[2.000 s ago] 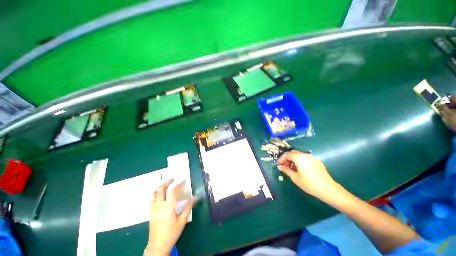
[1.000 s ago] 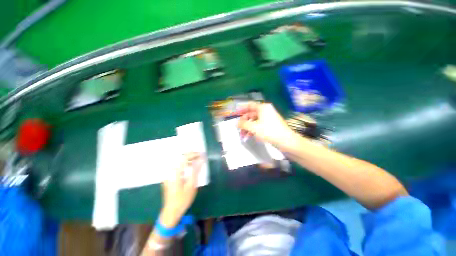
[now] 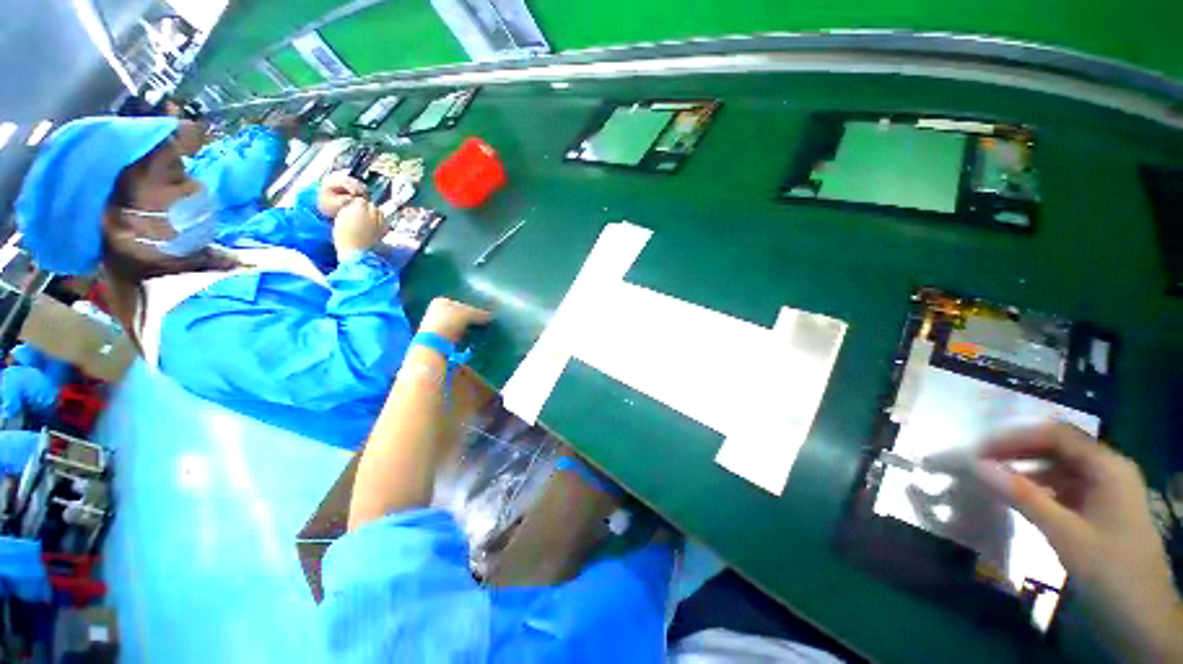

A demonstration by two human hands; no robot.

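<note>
The tablet screen assembly lies at the right, with a white area and electronics at its far end. My right hand is over its lower right part, blurred, fingers bent; whether it holds anything cannot be told. The white sheet of adhesive strips lies left of the tablet with a wider white strip at each end. My left hand rests at the bench edge beyond the sheet's left end, a blue strap on its wrist; its fingers are partly hidden and nothing shows in it.
Waiting tablets with green rectangles lie along the far side. A red bin and a thin dark tool are at the left. A person in a blue smock works beside me. A cardboard box with plastic bags is below the bench edge.
The view has swung left, so the neighbouring person shows and the blue bin is out of view. My left hand has left the white sheet for the bench edge. My right hand remains over the tablet.
</note>
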